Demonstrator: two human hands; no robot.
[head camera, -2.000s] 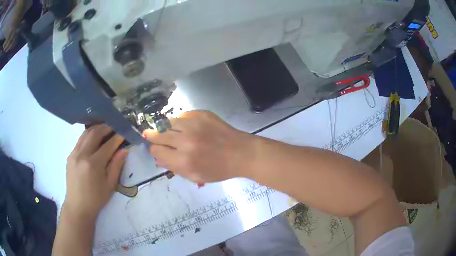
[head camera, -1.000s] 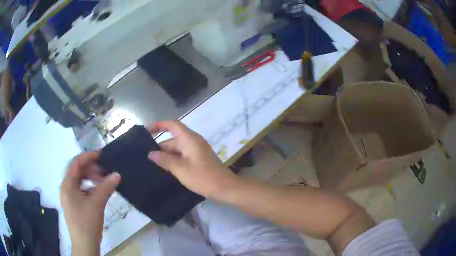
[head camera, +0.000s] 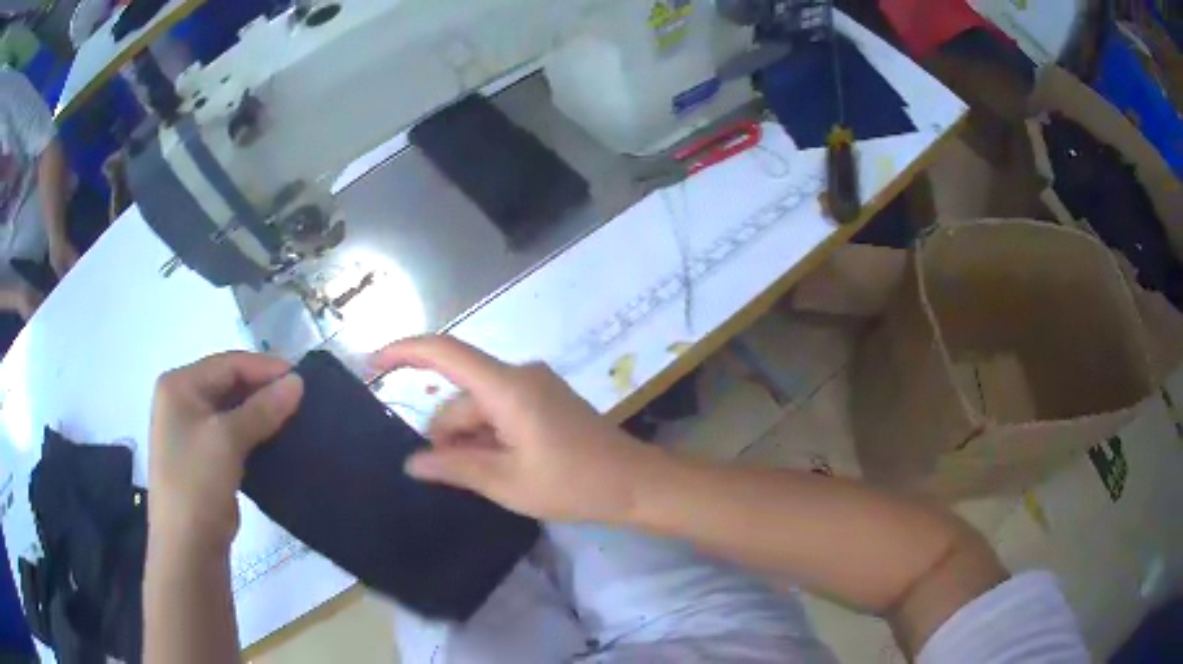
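A black rectangular fabric piece (head camera: 383, 499) is held in front of the sewing machine, over the table's front edge. My left hand (head camera: 214, 435) pinches its upper left corner between thumb and fingers. My right hand (head camera: 519, 435) is at its upper right side, with fingertips at the fabric; whether they grip it is hard to tell. The presser foot and needle (head camera: 318, 301) are brightly lit just beyond the piece, with no fabric seen under them. A black rectangle (head camera: 503, 169) lies on the metal bed (head camera: 409, 234). A heap of black pieces (head camera: 88, 551) lies at the left.
The white machine head (head camera: 389, 78) stands behind. Red-handled snips (head camera: 720, 148), a yellow-and-black tool (head camera: 841, 179) and navy fabric (head camera: 843, 97) are at the right of the table. An open cardboard box (head camera: 1038, 350) is on the floor at right. Part of another person (head camera: 29, 162) shows at upper left.
Both hands have moved from the needle area toward the table's front edge, where the black piece came into view. Since a second ago, my left hand's grip has moved up to the piece's upper corner.
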